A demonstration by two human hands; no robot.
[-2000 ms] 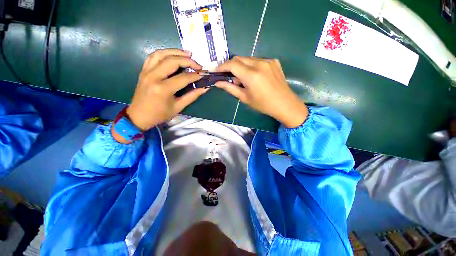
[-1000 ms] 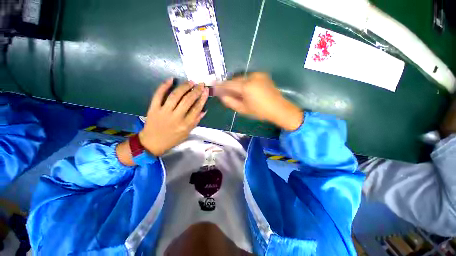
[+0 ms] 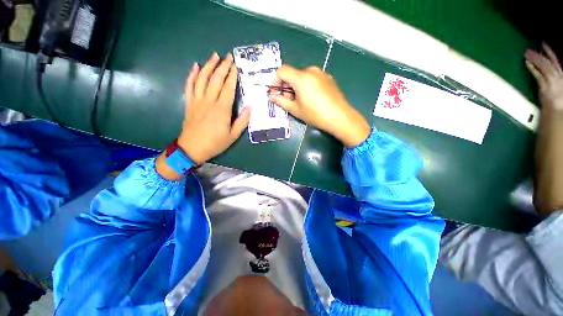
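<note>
The open phone (image 3: 258, 103) lies on the green mat, a silvery-white rectangle with its circuit board at the far end. A black bottom module (image 3: 270, 134) sits across its near end. My left hand (image 3: 210, 111) lies flat along the phone's left edge, fingers extended, thumb at the phone's lower left side. My right hand (image 3: 318, 102) is over the phone's right edge, fingers closed on a thin dark tool that looks like tweezers (image 3: 282, 90); its tip is over the middle of the phone, and contact cannot be told.
A white card (image 3: 435, 117) with red pieces (image 3: 396, 92) lies to the right. A white rail (image 3: 395, 38) curves along the bench's far side. A black power unit (image 3: 66, 24) with cables is at the upper left. Another person's hand (image 3: 544, 74) is at the far right.
The black module has gone from between my fingers to the phone's near end. My left hand has moved up beside the phone. My right hand now holds the thin dark tool.
</note>
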